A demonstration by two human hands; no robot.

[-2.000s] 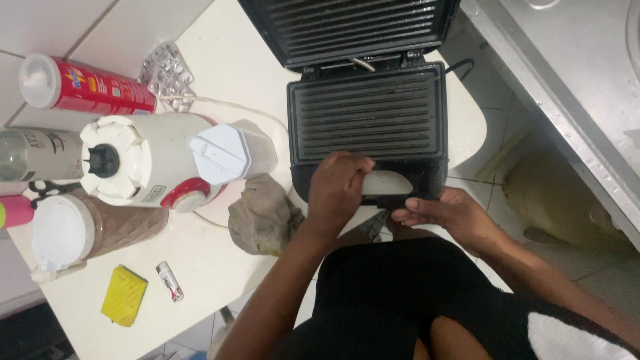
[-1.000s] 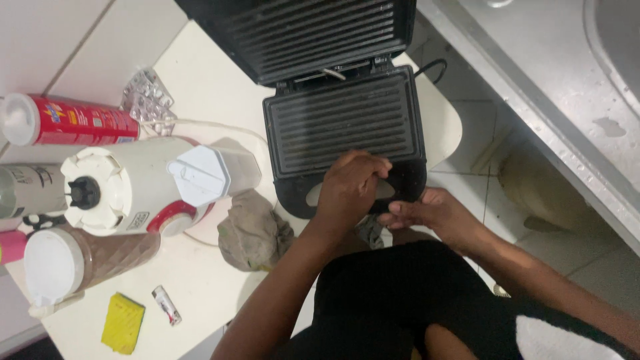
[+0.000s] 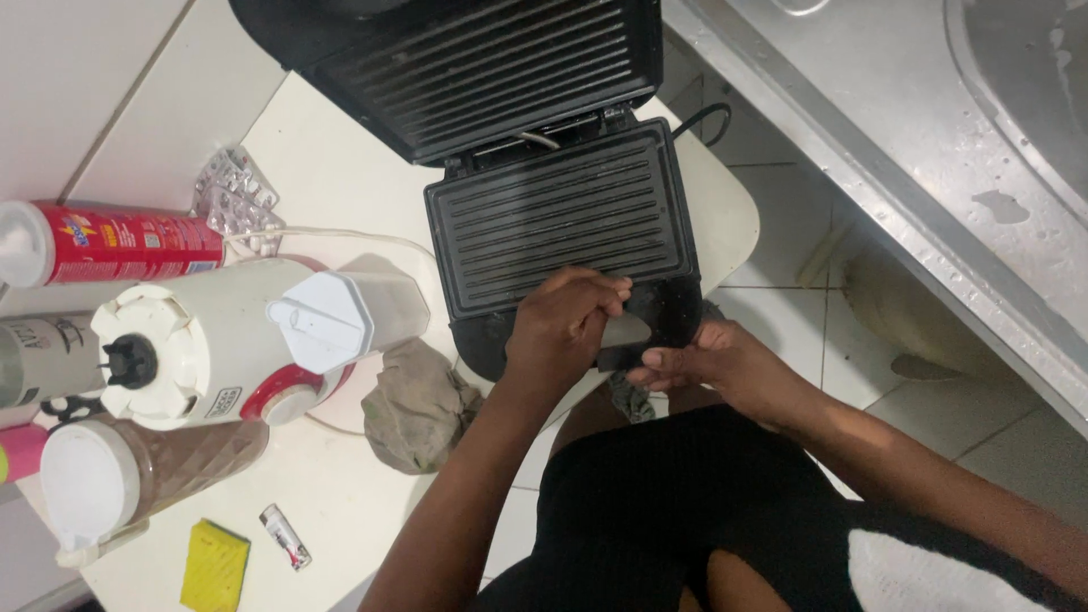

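A black electric contact grill [image 3: 561, 221] lies with its lid [image 3: 493, 68] raised, its ridged plates showing, on the corner of a white table. My left hand [image 3: 565, 327] rests with curled fingers over the front edge of the lower half, by the handle opening; whether it holds anything is hidden. My right hand [image 3: 710, 361] is at the front right corner, thumb and fingers close together at the handle's rim, with a greyish cloth [image 3: 631, 398] partly visible beneath. A crumpled grey-brown cloth [image 3: 421, 408] lies left of the grill.
Left on the white table [image 3: 331, 510] are a blender base [image 3: 229, 340], a lidded clear container [image 3: 348, 314], a red canister [image 3: 127, 242], blister packs [image 3: 238, 195], a jar of brown powder [image 3: 195, 459], a yellow sponge [image 3: 214, 565] and a lighter [image 3: 286, 537]. A metal sink counter [image 3: 867, 170] stands at right.
The view has shifted slightly. Both hands stay at the grill's front edge, and the lid remains raised.
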